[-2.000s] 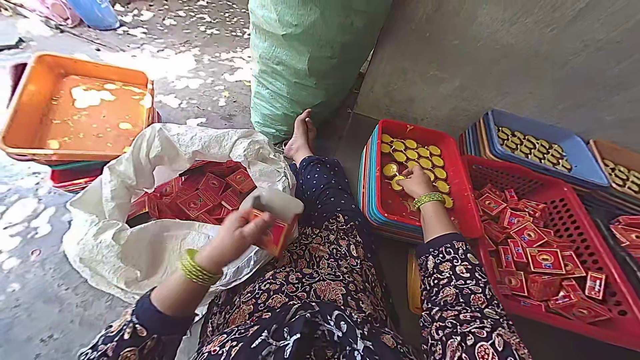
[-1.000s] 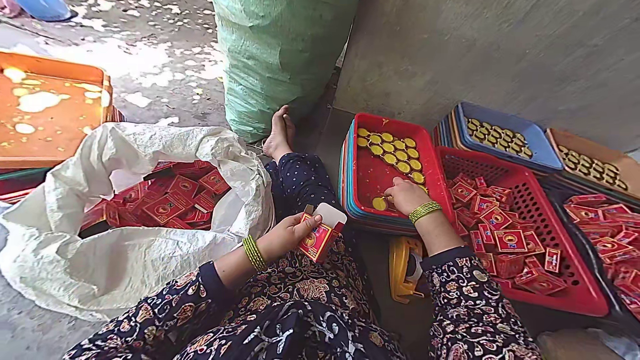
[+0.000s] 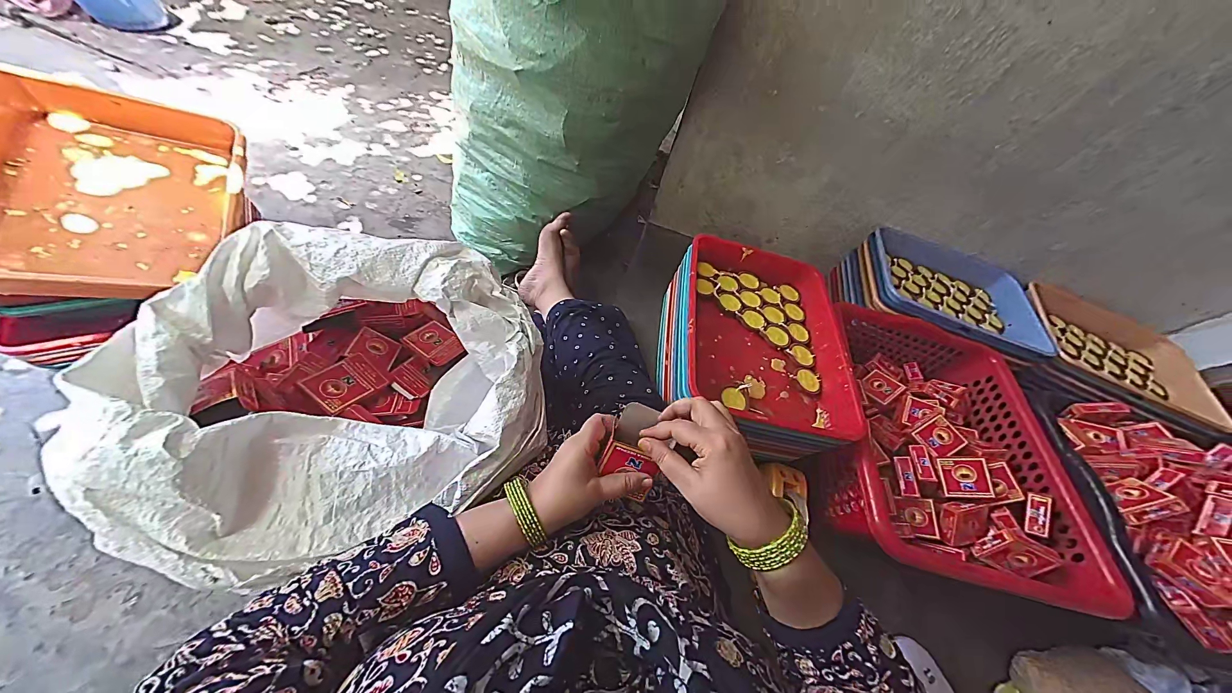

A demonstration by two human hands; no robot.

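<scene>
Above my lap, my left hand [image 3: 587, 474] holds a small red printed cardboard box [image 3: 628, 464] between thumb and fingers. My right hand [image 3: 710, 462] is at the box's raised grey flap, its fingertips bent together; whether they hold something small is hidden. Just beyond it, a red plastic tray [image 3: 717, 361] tops a stack and bears rows of small yellow-topped round pieces [image 3: 770, 306]. To the left, an open white woven sack [image 3: 318, 472] holds many similar red boxes [image 3: 346, 380]. A red perforated basket [image 3: 1001, 385] at the right holds closed red boxes [image 3: 938, 438].
An orange tray [image 3: 106, 212] tops a stack at far left. A tall green sack [image 3: 568, 115] stands by my foot. Blue [image 3: 1020, 313] and tan [image 3: 1193, 385] trays of round pieces lie along the wall. More red boxes [image 3: 1169, 500] fill a black-edged container at far right.
My right hand has moved from the red tray to the box in my left hand. My left hand was over the white sack's edge two seconds ago and is now above my lap.
</scene>
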